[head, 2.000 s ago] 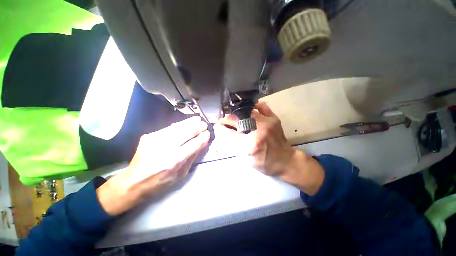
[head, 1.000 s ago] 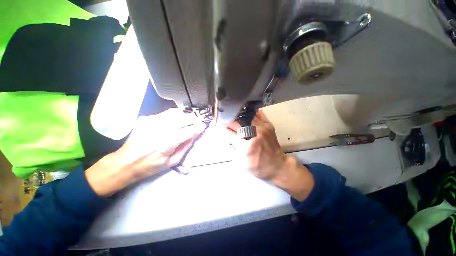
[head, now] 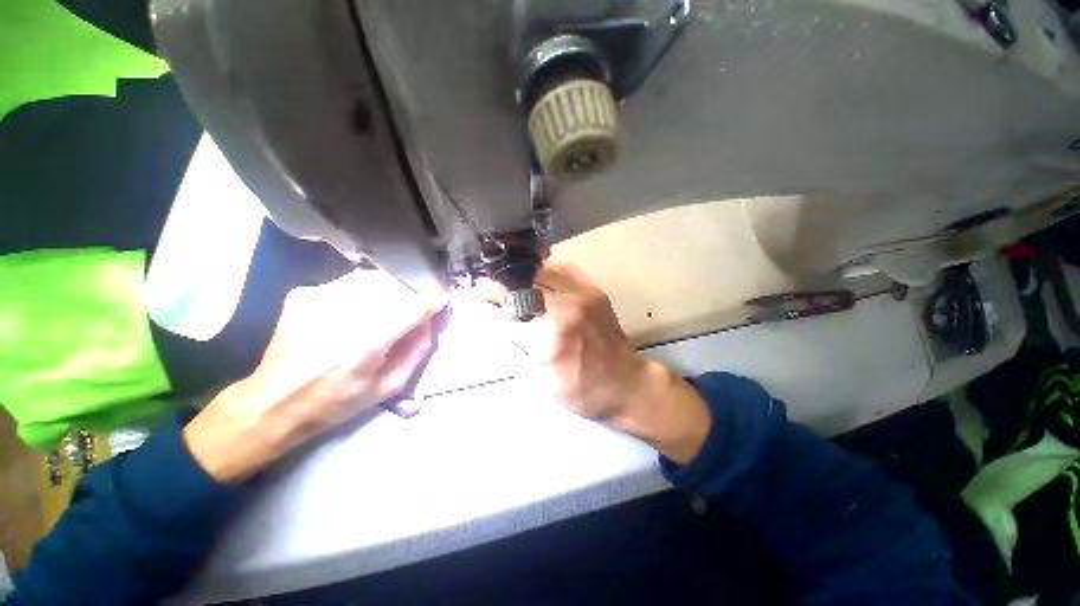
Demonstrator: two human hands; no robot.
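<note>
The garment piece, black cloth (head: 71, 178) joined to a neon green panel (head: 77, 331), lies left of the machine head, with a white panel (head: 207, 255) on it. My left hand (head: 338, 343) is at the needle area with its fingers together, on a narrow dark fabric edge (head: 405, 406) that shows below the fingers. My right hand (head: 580, 343) is just right of the presser foot, behind the small ribbed knob (head: 526, 303), fingertips curled. Glare and the knob hide its fingertips. The presser foot and needle (head: 460, 278) are mostly lost in bright light.
The grey machine head (head: 758, 95) fills the top, with a cream tension dial (head: 574, 128). Red-handled snips (head: 805, 304) lie on the bed at right. Dark loops (head: 957, 314) sit at the right table end. Cardboard with yellow tape (head: 59, 468) is at lower left.
The camera view has shifted, so the machine and hands sit further left. Compared with the oldest frame, the dark fabric edge now shows lower, below my left fingers. Both hands stay near the needle.
</note>
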